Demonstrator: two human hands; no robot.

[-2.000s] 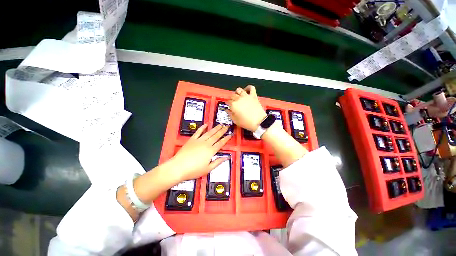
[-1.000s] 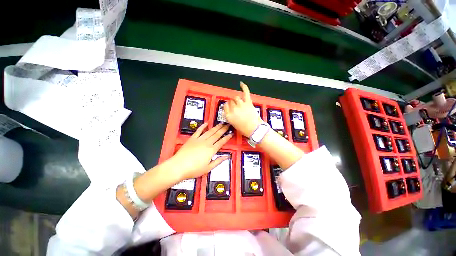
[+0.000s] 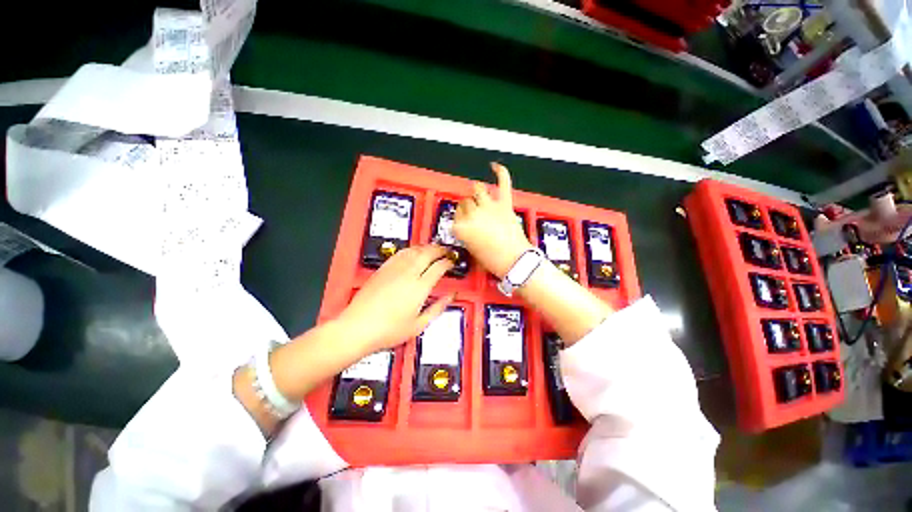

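A red tray point(image 3: 470, 442) holds several black units in two rows of pockets. The units carry white printed labels and most show a round gold mark. My left hand point(image 3: 392, 300) reaches over the tray, its fingertips on the lower end of the second unit point(image 3: 454, 262) in the far row. My right hand point(image 3: 490, 230) lies at the upper part of the same unit, partly covering its label, with one finger pointing up and away. No loose label shows in either hand. My right forearm and sleeve hide parts of the right-hand units.
A long white label strip point(image 3: 200, 215) lies folded at left and runs over my left sleeve. A white roll point(image 3: 18, 315) is at the left edge. Another red tray point(image 3: 745, 330) with black units is at right. A pale rail point(image 3: 400, 125) borders the green belt. Red trays point(image 3: 655, 18) stand beyond it.
My left fingers have drawn closer together and curled at the second unit, uncovering its gold mark. My right hand has come down and left from above the tray's edge, one finger now raised.
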